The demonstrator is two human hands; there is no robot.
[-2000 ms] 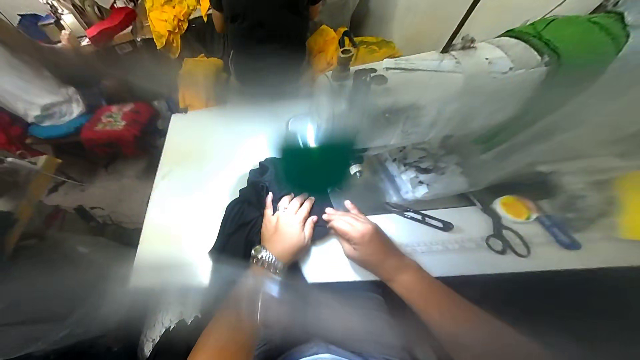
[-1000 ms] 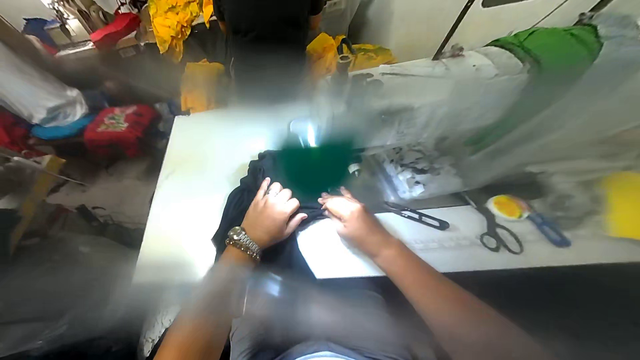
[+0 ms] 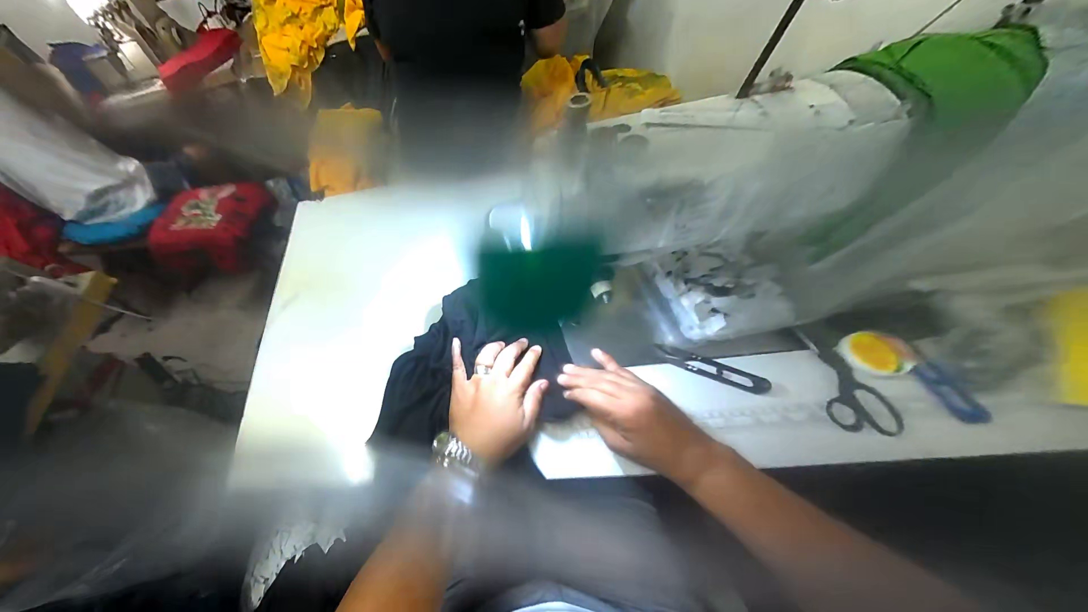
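Black fabric (image 3: 416, 374) lies on the white table of a sewing machine (image 3: 705, 161) and hangs over its near edge. My left hand (image 3: 495, 399), with a watch and a ring, rests flat on the fabric with the fingers spread. To its right, my right hand (image 3: 629, 412) is held palm down with the fingers extended, its fingertips at the fabric's right edge; nothing shows in its grasp. A dark green blur (image 3: 540, 285) covers the needle area, so the needle and presser foot are hidden.
Right of my hands lie thread snips (image 3: 714, 370), black-handled scissors (image 3: 863, 408) and a blue-handled tool (image 3: 950, 391). Fabric scraps (image 3: 701, 293) sit by the machine. A person in black (image 3: 455, 76) is beyond the table, near yellow cloth (image 3: 344, 149). Red cloth (image 3: 212, 225) is at the left.
My left hand's fingers, bent together on the fabric a second ago, are now spread flat. The right hand's fingers, bent at the fabric's edge before, are now straighter.
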